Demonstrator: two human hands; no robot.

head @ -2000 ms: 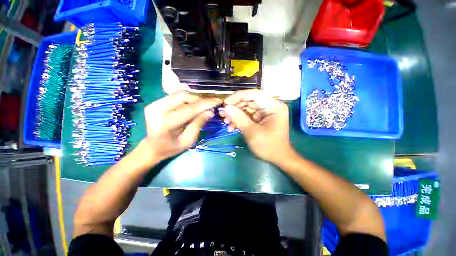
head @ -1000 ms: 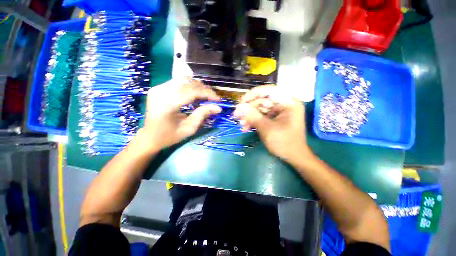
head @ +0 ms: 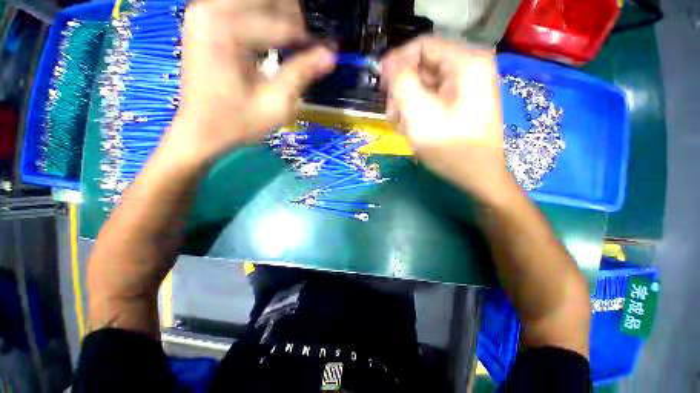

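My left hand (head: 238, 77) is raised at the upper left in front of the press and is blurred. My right hand (head: 445, 100) is raised at the right of the press, its fingertips pinched. A short blue wire (head: 354, 58) runs between the two hands; its silver end is at my right fingertips. Whether my left fingers grip it is hard to tell. The dark press (head: 349, 92) is partly hidden behind the hands. A loose criss-crossed pile of blue leads (head: 330, 161) with silver ends lies below the press, by the yellow strip (head: 387, 140).
A big stack of blue wires (head: 146, 92) is at the left, beside a bin of green wires (head: 70, 100). A blue tray (head: 587, 146) holds silver terminals, with a red bin (head: 560, 31) behind it. A lower blue bin (head: 614, 349) with a green sign is at the lower right.
Both hands have moved up and farther apart, from the bench edge of the press to in front of it. The pile of leads and the yellow strip are now uncovered. The view has shifted.
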